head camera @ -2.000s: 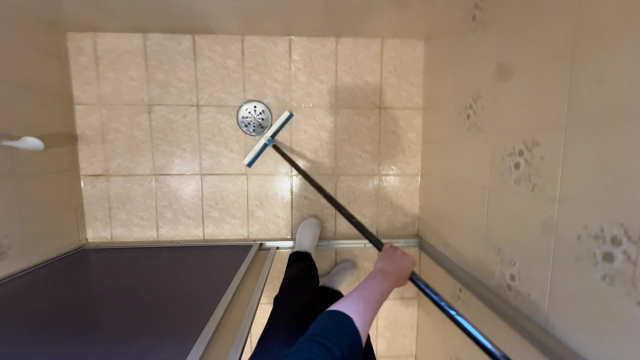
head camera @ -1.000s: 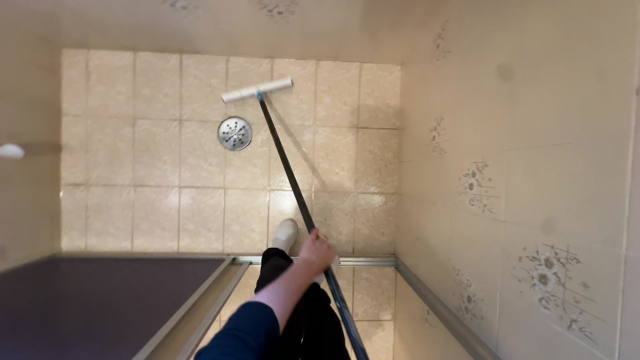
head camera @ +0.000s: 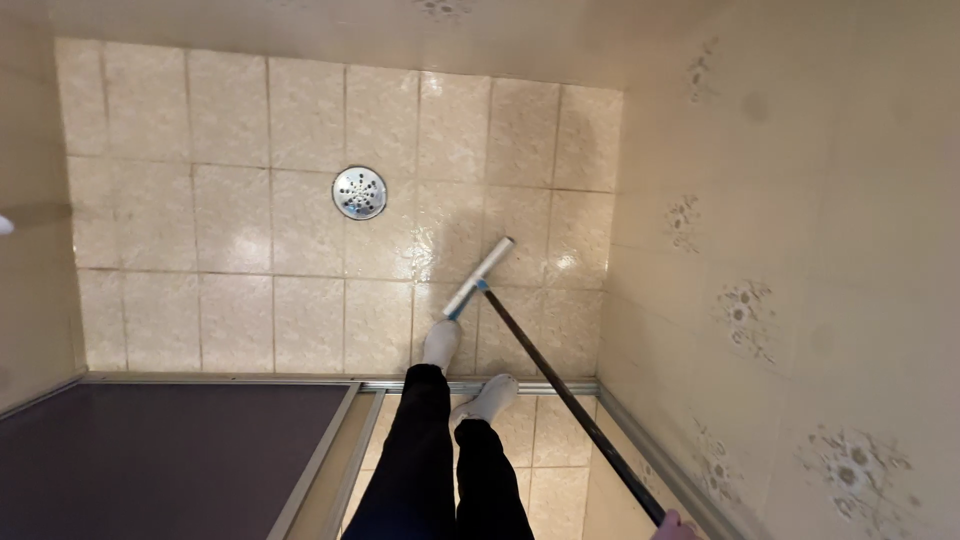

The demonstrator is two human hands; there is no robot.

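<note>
A floor squeegee (head camera: 480, 276) with a white head, blue trim and a long dark pole rests on the beige tiled floor (head camera: 307, 232). Its head lies slanted, below and right of the round metal drain (head camera: 360, 193), with its lower end close to the toe of a white shoe (head camera: 442, 345). From there the pole runs down to the lower right corner, where my left hand (head camera: 675, 526) closes around it. Only the fingers show; the frame edge cuts off the rest. My right hand is out of view.
Floral tiled walls (head camera: 787, 225) enclose the floor. A metal door track (head camera: 555, 388) crosses the near side, with my other white shoe (head camera: 489, 400) over it. The dark panel of a framed shower door (head camera: 165, 457) fills the lower left.
The squeegee head has come from above the drain toward my feet, at the lower right of the drain. My left hand has moved toward the lower right with the pole.
</note>
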